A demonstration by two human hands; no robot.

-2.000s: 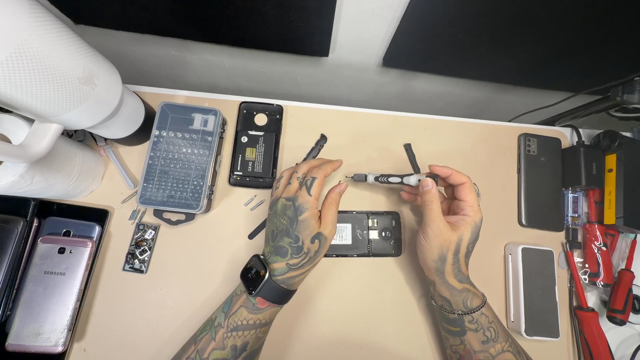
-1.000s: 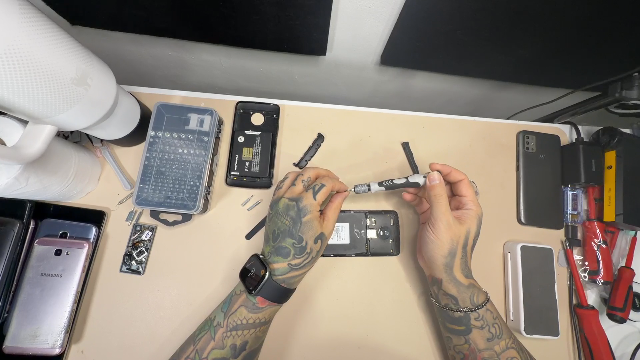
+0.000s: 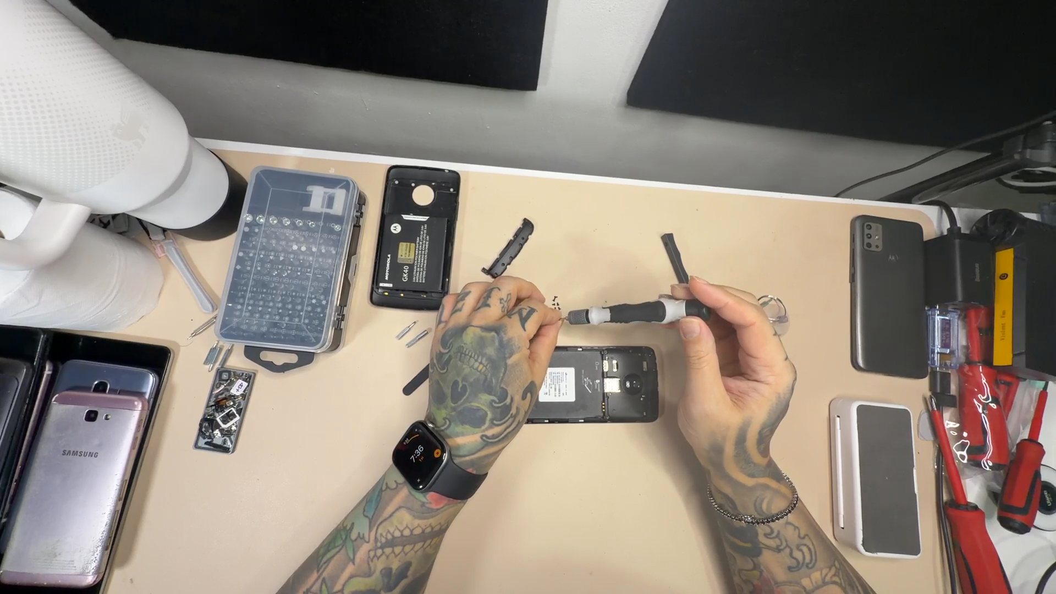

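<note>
My right hand (image 3: 726, 355) holds a black and grey precision screwdriver (image 3: 635, 313) level by its rear end, between thumb and fingers. The fingertips of my left hand (image 3: 495, 355) are pinched at the driver's tip; whatever lies between them is too small to tell. Below the driver lies an opened smartphone (image 3: 586, 388) with its battery showing, its left end hidden by my left hand. Tiny screws (image 3: 556, 304) lie just above my left fingertips. A narrow black plastic phone part (image 3: 508, 247) rests behind my left hand, and a black pry tool (image 3: 675, 257) behind the screwdriver.
A clear-lidded bit case (image 3: 285, 260), an open phone with a battery (image 3: 415, 239) and loose bits (image 3: 418, 337) lie at left. A tray of phones (image 3: 157, 363) is at far left. A dark phone (image 3: 888, 297), a white device (image 3: 876, 478) and red-handled screwdrivers (image 3: 973, 536) lie at right.
My left fingers were apart near the screwdriver's tip two seconds ago and have closed together at it. The screwdriver has stayed in my right hand.
</note>
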